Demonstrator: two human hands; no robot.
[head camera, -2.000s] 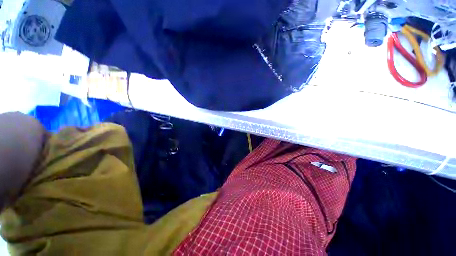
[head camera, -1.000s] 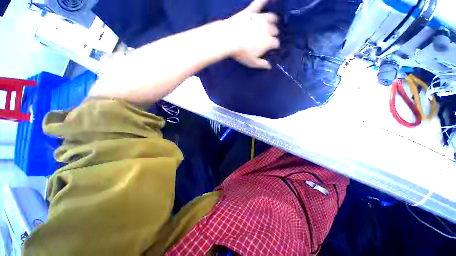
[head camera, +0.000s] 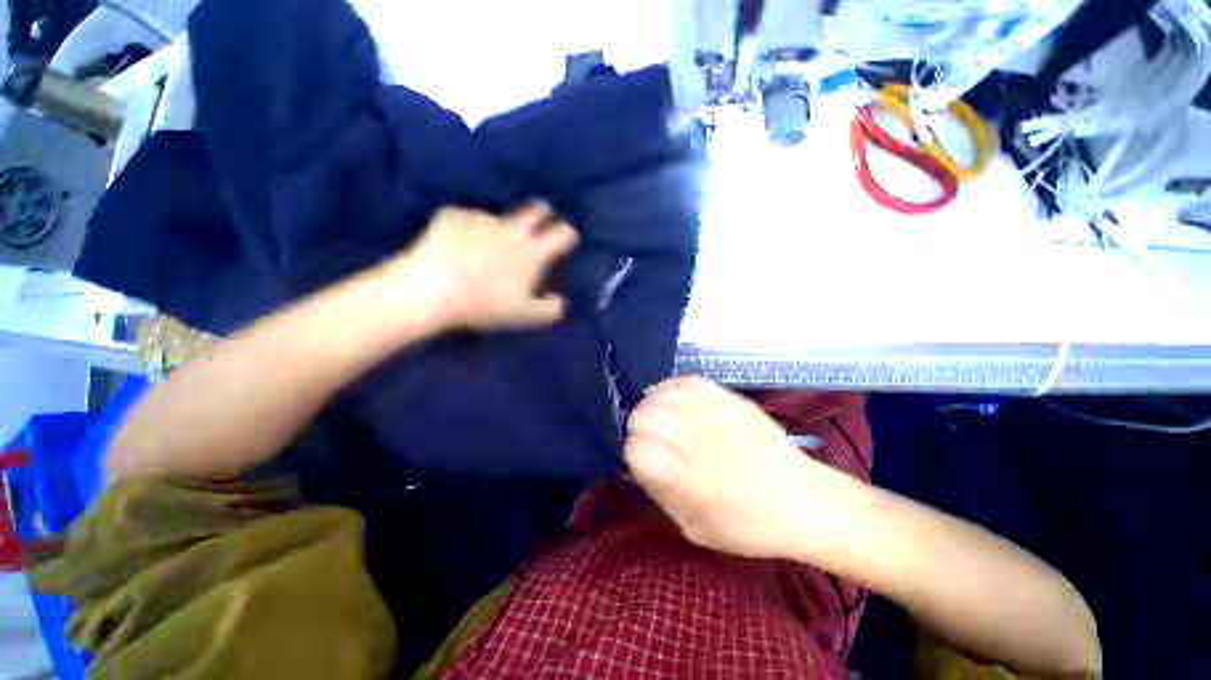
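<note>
The large dark navy garment piece (head camera: 491, 385) lies over the left of the table and hangs over its front edge onto the lap. A pale stitched edge (head camera: 612, 379) runs down it. My left hand (head camera: 498, 266) is on top of the cloth, fingers apart and slightly blurred. My right hand (head camera: 704, 458) is closed on the cloth's right edge at the front of the table. The needle area (head camera: 719, 86) of the sewing machine is at the top centre, just beyond the cloth.
Scissors with red and yellow-orange handles (head camera: 916, 153) lie right of the needle area. A tangle of white thread waste (head camera: 1082, 166) is at the upper right. A measuring tape strip (head camera: 916, 369) runs along the front edge. A blue crate (head camera: 53, 465) is at left.
The navy cloth has moved left and toward me, over the table edge. My right hand has come into view at its edge. My left hand has moved left and down. The view has shifted.
</note>
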